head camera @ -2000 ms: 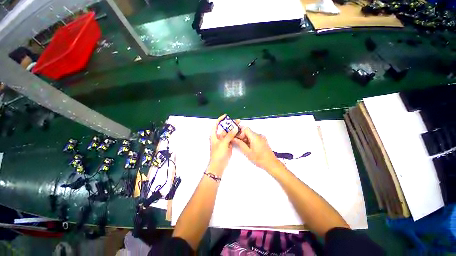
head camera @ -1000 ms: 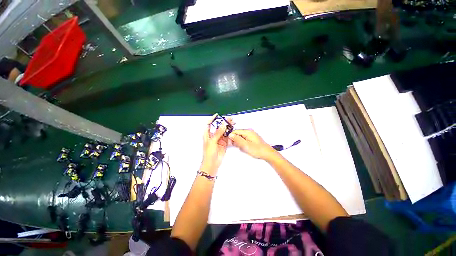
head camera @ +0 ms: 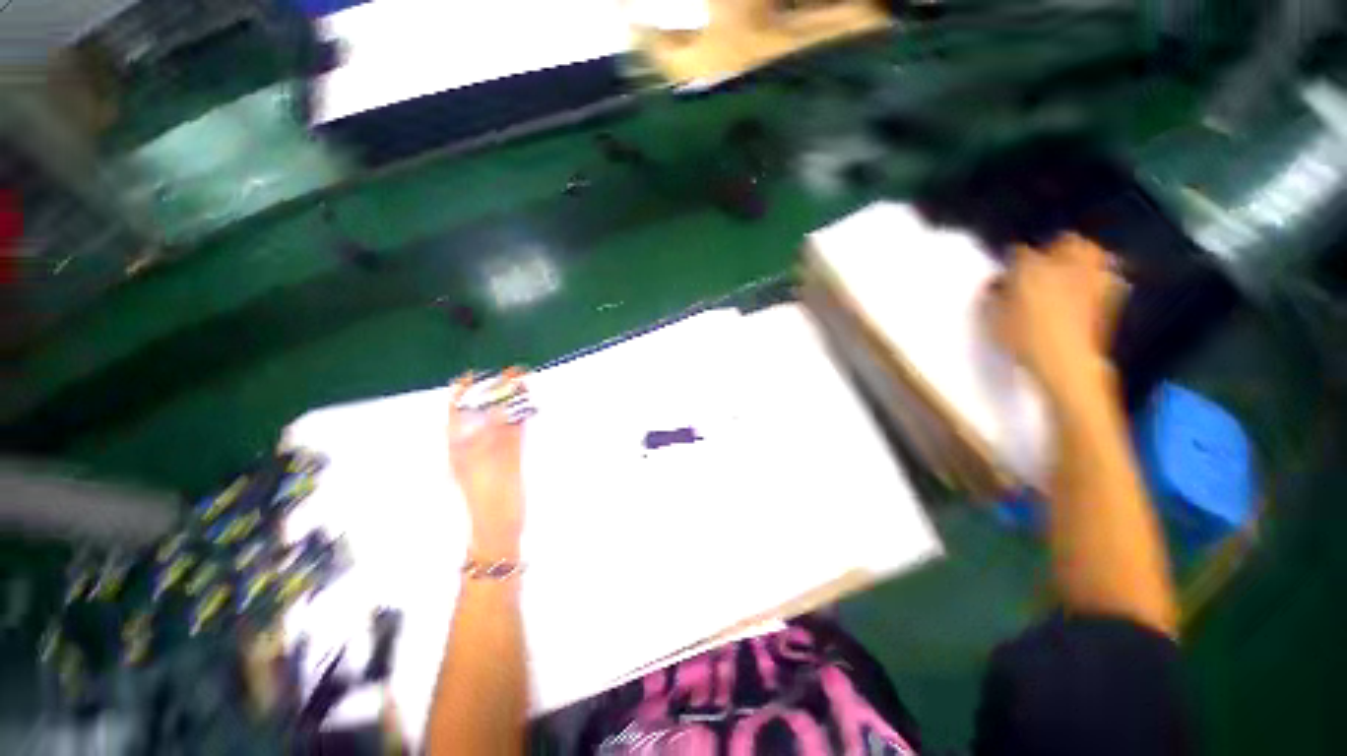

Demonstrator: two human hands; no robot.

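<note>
The picture is blurred. My left hand (head camera: 491,428) is above the white work sheet (head camera: 739,517), closed on a small whitish and dark circuit board assembly (head camera: 499,396) at its fingertips. My right hand (head camera: 1061,303) is stretched far right over the black parts tray (head camera: 1182,281), beside the white sheet on the stack (head camera: 938,296). Its fingers are bent down and blurred, so whether they hold anything is unclear. A small dark piece (head camera: 672,437) lies on the work sheet between my hands.
Waiting board assemblies with black cords (head camera: 222,561) lie at the left. Cardboard sheets (head camera: 886,377) stand right of the work sheet. A blue plastic item (head camera: 1200,461) is low at the right. A white-topped black stack (head camera: 473,67) is across the green surface.
The view has swung right. My right hand has left the board assembly and moved right to the black tray. My left hand still holds the assembly.
</note>
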